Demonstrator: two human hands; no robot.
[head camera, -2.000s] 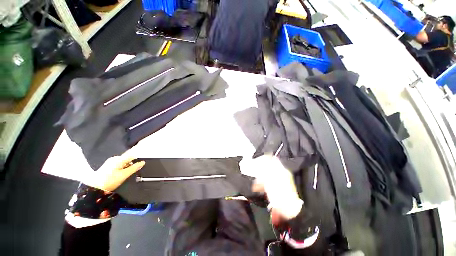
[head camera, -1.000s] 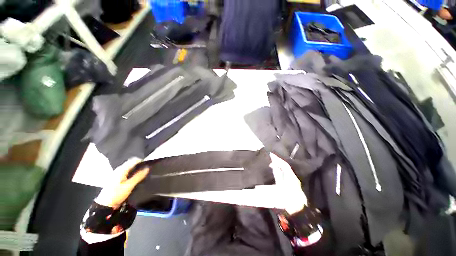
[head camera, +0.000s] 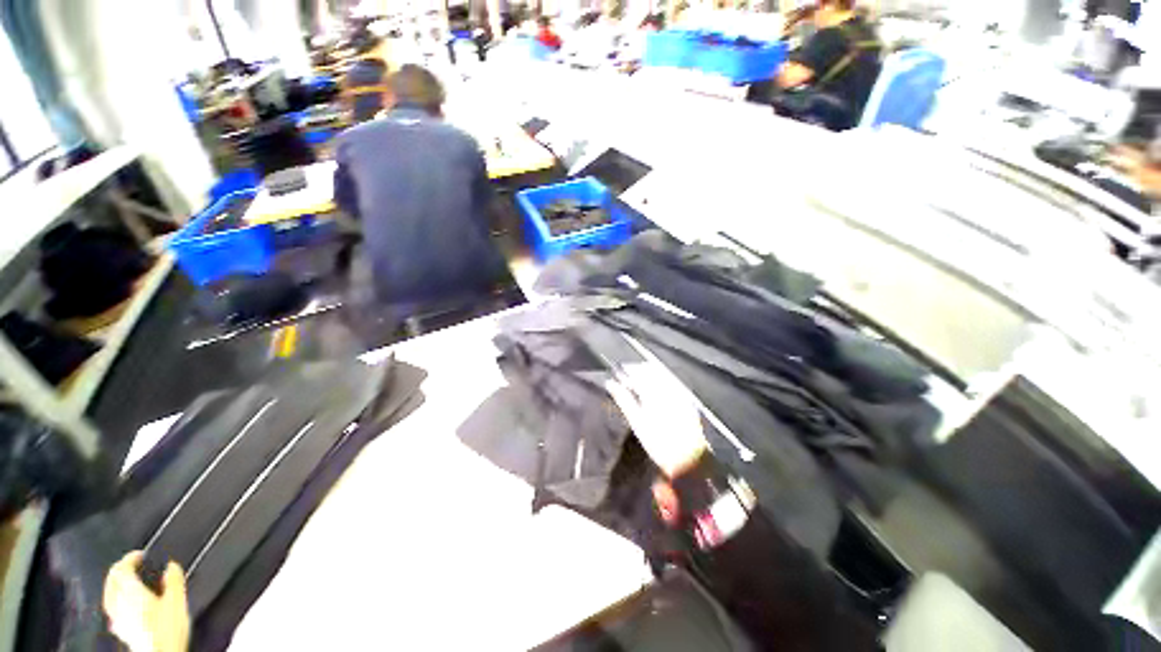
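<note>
My left hand (head camera: 148, 606) is at the lower left, cut off by the bottom edge, with thumb and fingers on the near end of a dark grey zippered panel (head camera: 210, 474). This panel lies on the left stack, its pale line roughly parallel to a second one. My right hand (head camera: 660, 418) is blurred and reaches over the large pile of dark panels (head camera: 796, 439) on the right. Its fingertips are at the cloth beside a long pale zip line. Whether they grip cloth cannot be told.
The white tabletop (head camera: 433, 541) lies between stack and pile. A blue crate (head camera: 573, 219) with dark pieces stands beyond the pile, another blue crate (head camera: 223, 242) at the upper left. A person seen from behind (head camera: 414, 191) sits ahead. A white rounded block (head camera: 955, 622) is at lower right.
The view has swung up and to the right. The panel stretched between my hands now lies on the left stack under my left hand. My right hand has left it and moved onto the right pile.
</note>
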